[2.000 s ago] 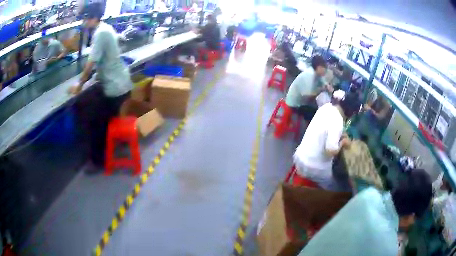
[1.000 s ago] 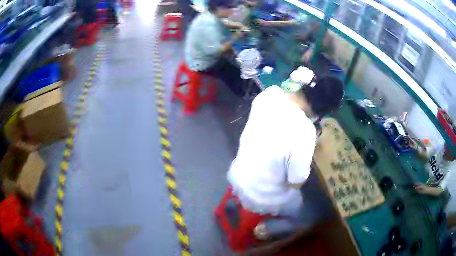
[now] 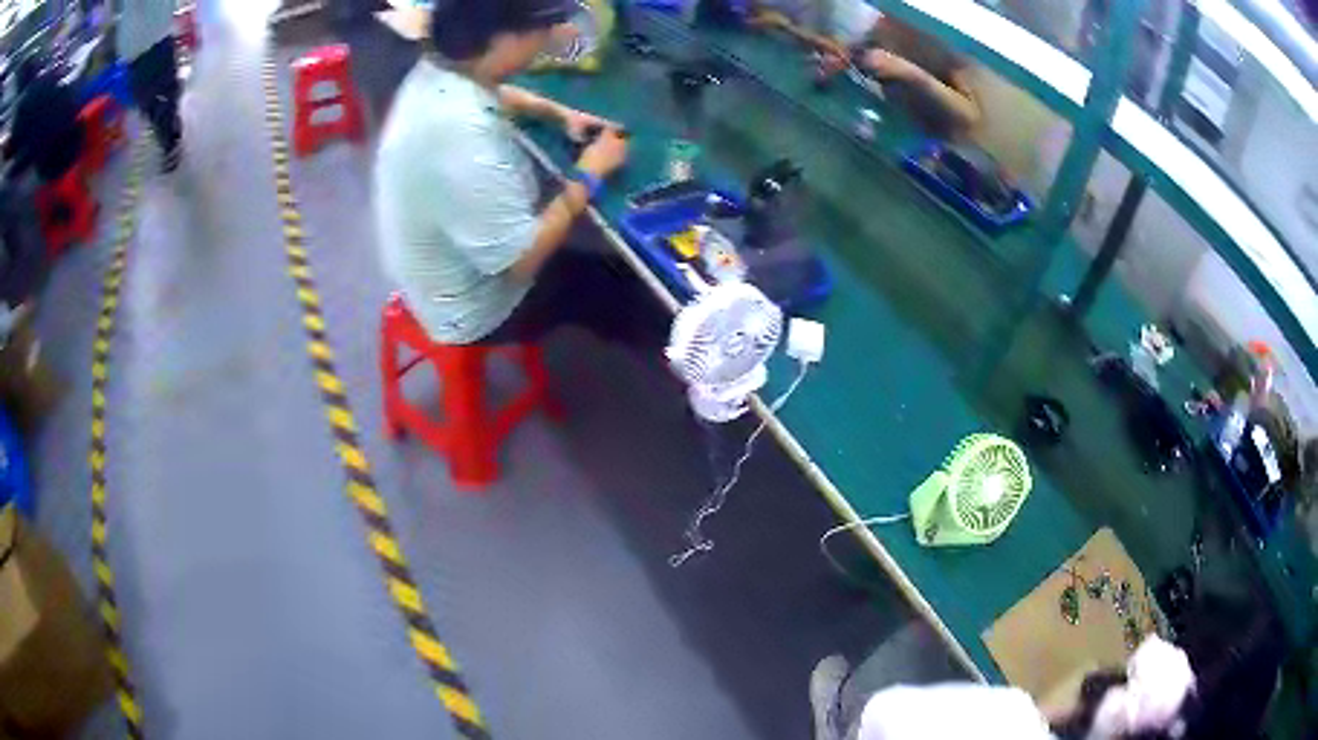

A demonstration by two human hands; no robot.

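Neither of my hands is in view. Nearest in front, a tan cardboard sheet (image 3: pixel 1077 614) lies on the teal-green bench at the lower right, with several small dark and green pieces on it. A green desk fan (image 3: pixel 979 492) stands on the bench just beyond the sheet, its white cable hanging over the edge. A white desk fan (image 3: pixel 726 347) is at the bench edge farther up, with a cable hanging down. A person in white is cut off at the bottom edge beside the sheet.
A person in a pale green shirt (image 3: pixel 455 203) sits on a red stool (image 3: pixel 466 390) at the bench, beside a blue tray (image 3: pixel 672 217). Another blue tray (image 3: pixel 966 188) lies across the belt. Green posts rise at the right. Yellow-black tape (image 3: pixel 347 448) runs along the grey floor at the left.
The view has swung right and forward along the aisle. The person in white has slid to the bottom edge, and both fans and the blue trays now show clearly.
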